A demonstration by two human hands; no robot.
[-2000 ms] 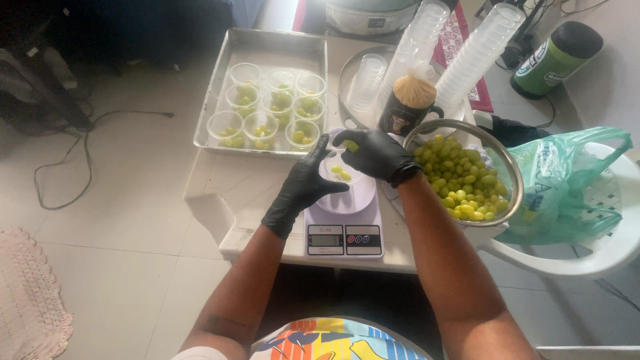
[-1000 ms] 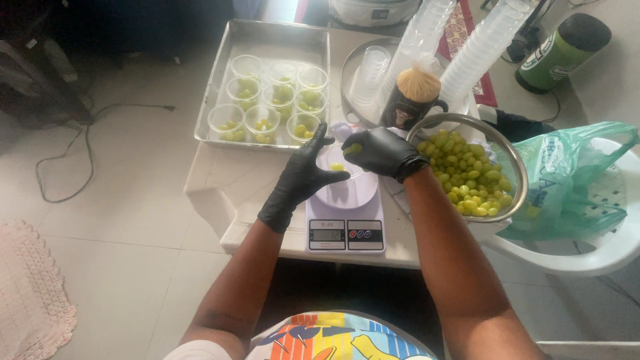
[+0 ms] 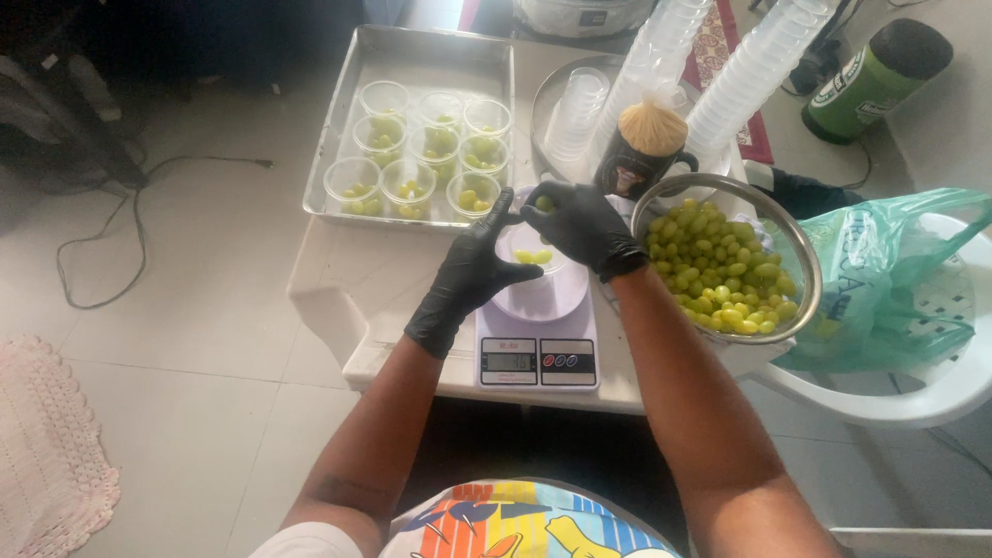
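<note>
A clear plastic cup (image 3: 552, 260) with a few green grapes (image 3: 532, 256) stands on a white digital kitchen scale (image 3: 538, 341). My left hand (image 3: 480, 260), in a black glove, curves around the cup's left side with thumb and fingers apart; whether it touches the cup is unclear. Above the cup's right side, my right hand (image 3: 581, 225), also gloved in black, is closed on a green grape (image 3: 545, 204). To its right, a metal-rimmed bowl (image 3: 811, 271) holds many green grapes (image 3: 717, 267).
A metal baking tray (image 3: 434, 46) at the back left holds several cups of grapes (image 3: 408, 188). Behind the bowl are a dark mug (image 3: 632, 167), tall stacks of clear cups (image 3: 756, 74) and a round metal tray (image 3: 546, 89). A green plastic bag (image 3: 860, 263) lies over a white chair (image 3: 876, 407) on the right.
</note>
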